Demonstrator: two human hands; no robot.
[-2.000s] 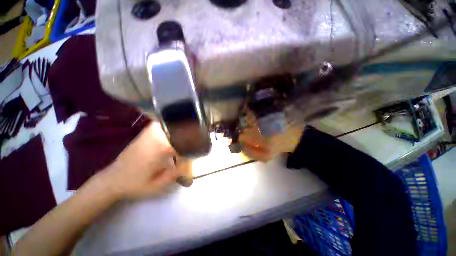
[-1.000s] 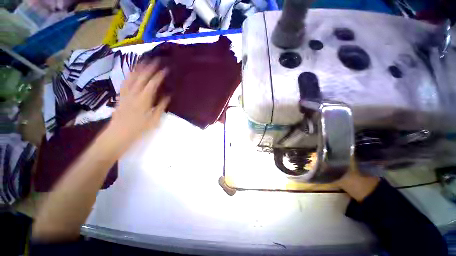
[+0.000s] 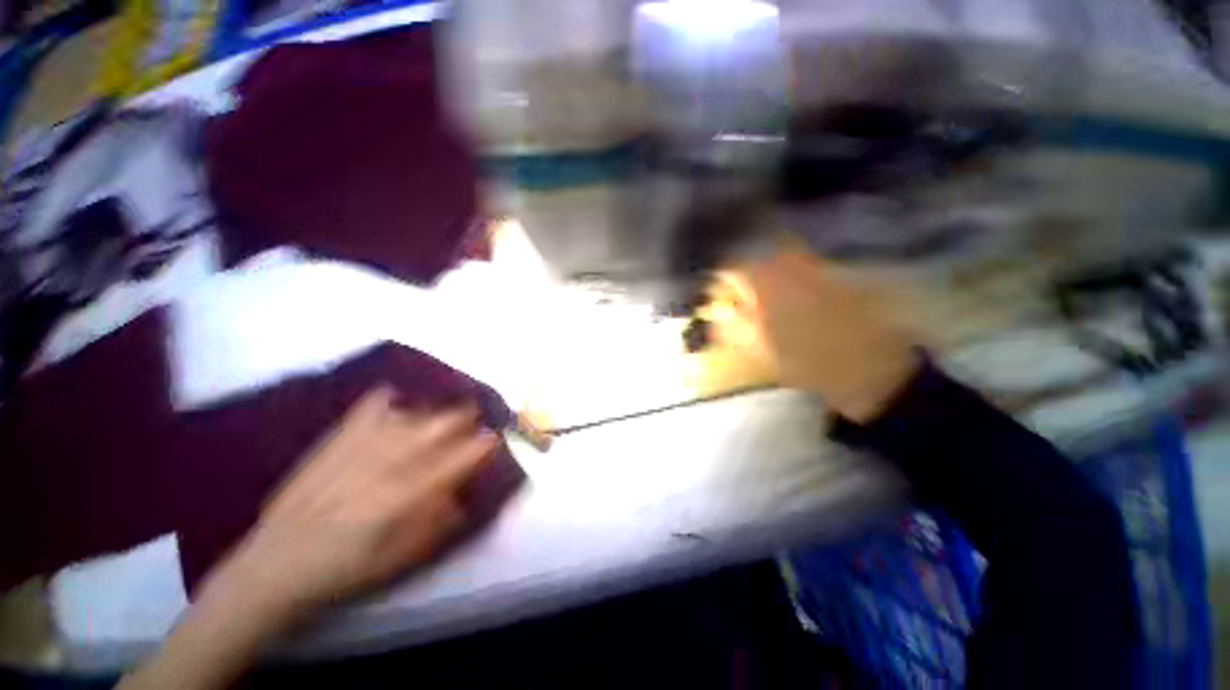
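Observation:
A maroon panel [image 3: 243, 472] lies on the white table, left of the machine bed. My left hand [image 3: 385, 485] lies on this panel, fingers spread and blurred; its fingertips are near the panel's right end. My right hand [image 3: 823, 324] is at the presser foot and needle area [image 3: 695, 303] under the bright lamp. Its fingertips are lost in glare and blur, so I cannot tell whether it holds anything. The sewing machine head [image 3: 580, 95] is blurred across the top.
Stacked maroon pieces [image 3: 344, 148] lie at the back of the table, left of the machine. Another maroon panel [image 3: 88, 431] lies at far left. Striped pieces [image 3: 101, 243] are behind it. A blue basket [image 3: 877, 586] is below the table at right.
My left hand has moved from the back stack toward the front edge, and a maroon panel now lies under it. The view has shifted. My right hand stays by the needle area.

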